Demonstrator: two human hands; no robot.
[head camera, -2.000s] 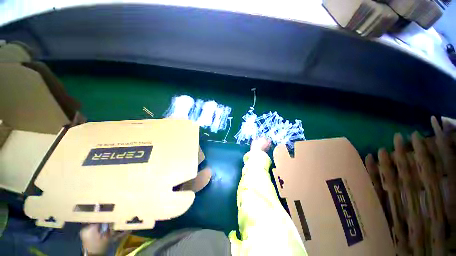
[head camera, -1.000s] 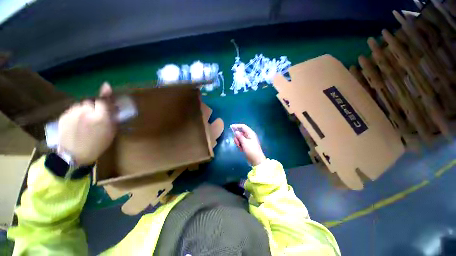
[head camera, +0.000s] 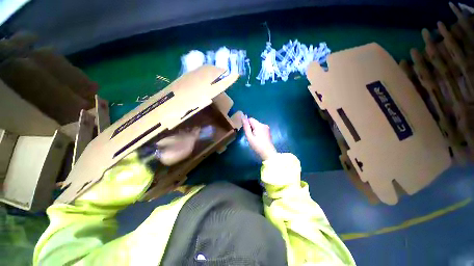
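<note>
An open brown carton (head camera: 171, 111) lies tilted in front of me, its slotted lid raised over the tray. My left hand (head camera: 179, 148) reaches inside under the lid; it is blurred, with a pale piece, likely a plastic handle, at its fingertips. My right hand (head camera: 258, 136) is at the carton's right end, fingertips together beside a rounded tab (head camera: 236, 120); whether they hold a thin strip or the tab is too small to tell. Rows of pale handles (head camera: 223, 60) and a tangled pile of clear strips (head camera: 293, 60) lie beyond on the green belt.
A closed carton with a black label (head camera: 387, 124) lies at the right, overhanging the belt edge. Stacked cartons (head camera: 447, 78) stand beyond it. Open cartons (head camera: 31, 161) are at the far left. A dark raised edge (head camera: 182, 26) runs behind the belt (head camera: 280, 98).
The carton has turned, and its lid now extends over my left forearm. My left hand has moved right and down inside it. My right hand has moved slightly up, to the carton's end tab.
</note>
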